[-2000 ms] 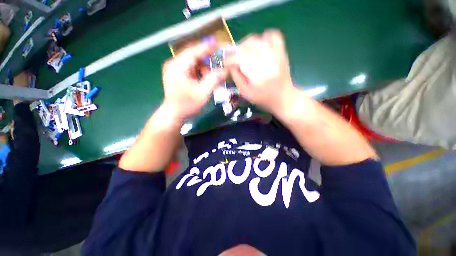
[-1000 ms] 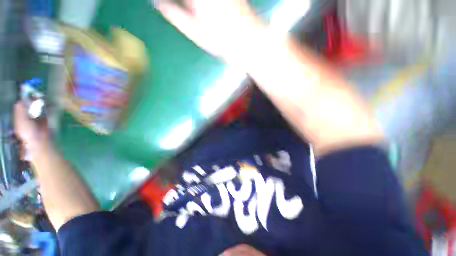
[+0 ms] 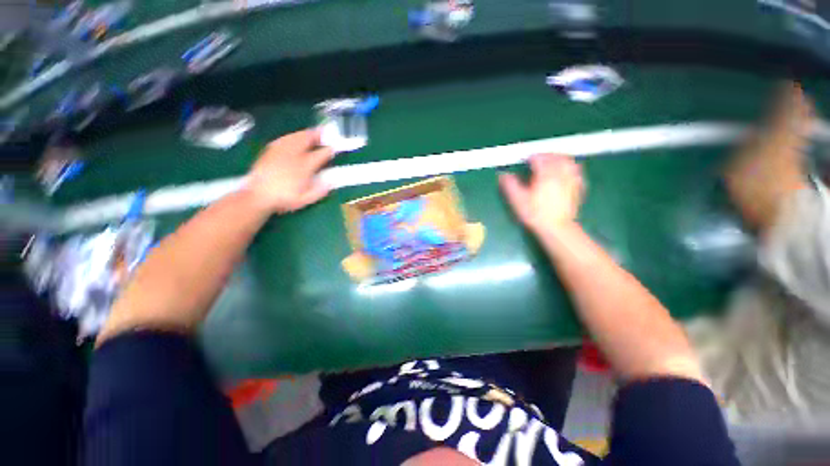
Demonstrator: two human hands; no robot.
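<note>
My left hand (image 3: pixel 293 169) reaches over the white rail, its fingertips at a white-framed housing (image 3: pixel 343 126) with a blue cell at its upper right. The fingers touch or hold the housing's lower left edge. My right hand (image 3: pixel 550 194) rests by the rail with thumb and fingers apart, holding nothing. Between the hands, the cardboard parts box (image 3: pixel 352 215) stands open on the green bench, with blue battery cells (image 3: pixel 400 227) inside and red wires along its near side.
The white rail (image 3: pixel 437 165) divides the bench from the belt. Several blurred units (image 3: pixel 585 83) lie on the belt. A heap of white frames (image 3: pixel 91 264) is at the left. A neighbour's hand (image 3: pixel 769 168) and pale sleeve are at the right.
The view has swung back to the bench and box. My hands are now on both sides of the box, near the rail. The unit worked on two seconds ago is no longer between both hands.
</note>
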